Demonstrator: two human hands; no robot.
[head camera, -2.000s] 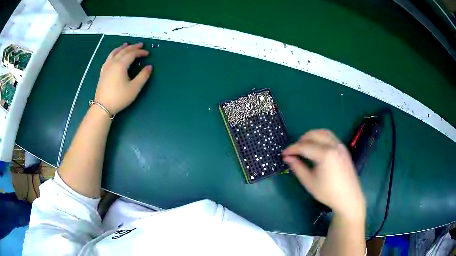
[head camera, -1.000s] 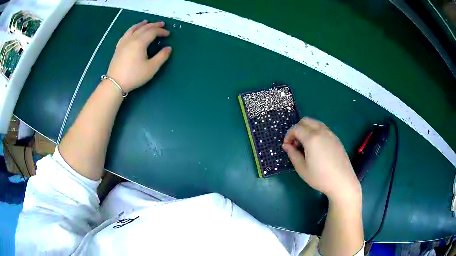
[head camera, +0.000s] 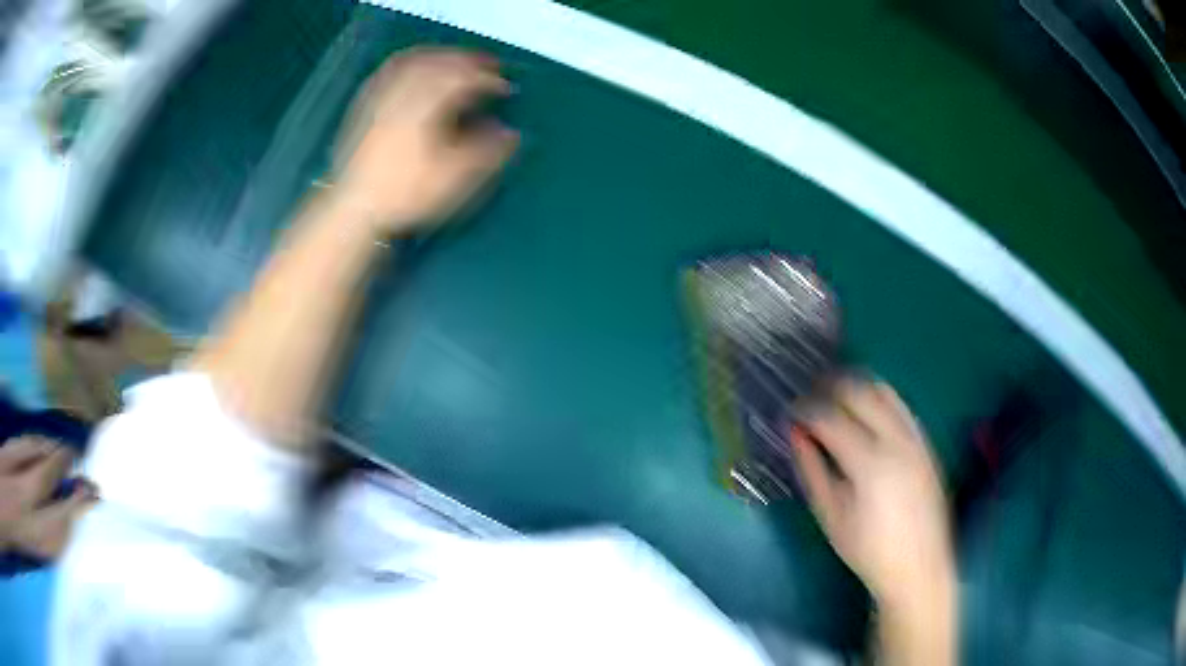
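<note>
The frame is strongly blurred. A dark screw tray (head camera: 767, 351) with a yellow-green left edge lies on the green bench top, with a pale heap of screws at its far end. My right hand (head camera: 869, 475) is over the tray's near right side, thumb and fingers bent towards each other; blur hides whether anything is pinched. My left hand (head camera: 423, 141) is at the upper left over the bench, fingers curled with a dark gap by the thumb; I cannot tell if it holds anything. The dark screwdriver (head camera: 995, 449) lies to the right of my right hand.
A white rail (head camera: 832, 146) curves along the far bench edge, with the green conveyor belt (head camera: 897, 78) beyond it. White foam with green boards (head camera: 76, 98) is at the upper left. Another person's hand (head camera: 33, 488) shows at the left edge.
The whole view has shifted and blurred. My left hand's fingers look more curled than before. Another person's hand has come into view at the left edge. My right hand stays by the tray.
</note>
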